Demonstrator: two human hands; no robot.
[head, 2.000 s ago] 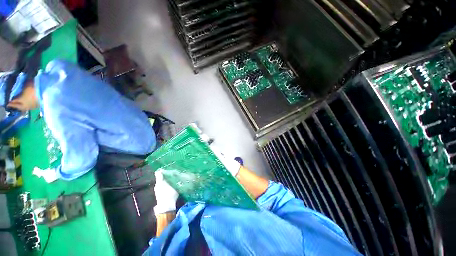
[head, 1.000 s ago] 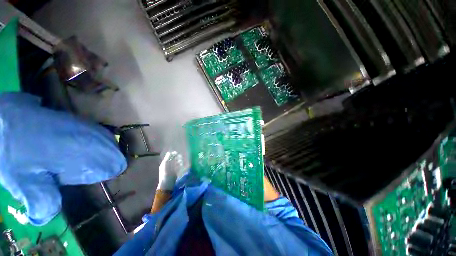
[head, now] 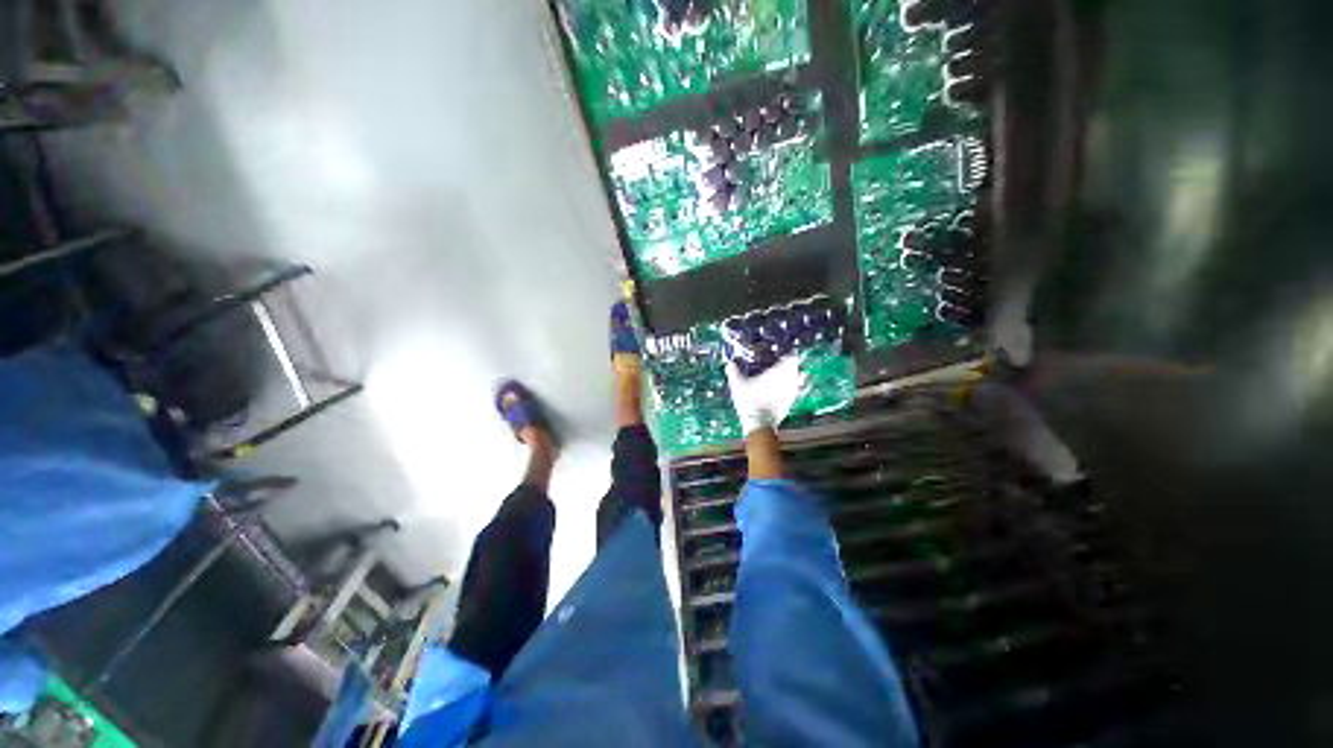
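Note:
A populated green board (head: 687, 405) lies component side up at the near end of the dark flat surface (head: 753, 275). My right hand (head: 768, 392), in a white glove, is on this board. Its fingers are at the row of black cylinders (head: 790, 329) and seem to grip them; the fingertips are partly hidden. My left hand is not in view; only blue cloth, perhaps its sleeve, shows at the bottom left.
More populated boards (head: 724, 183) lie beyond and to the right (head: 921, 241). A slotted dark rack (head: 709, 599) stands below the surface. My feet are on the grey floor (head: 439, 292). A person's blue sleeve (head: 88, 482) and metal stool frames (head: 285, 351) are at left.
The view has moved in over the dark surface. The board held solder side up before me now appears laid component side up beside the others. My left hand has left the picture.

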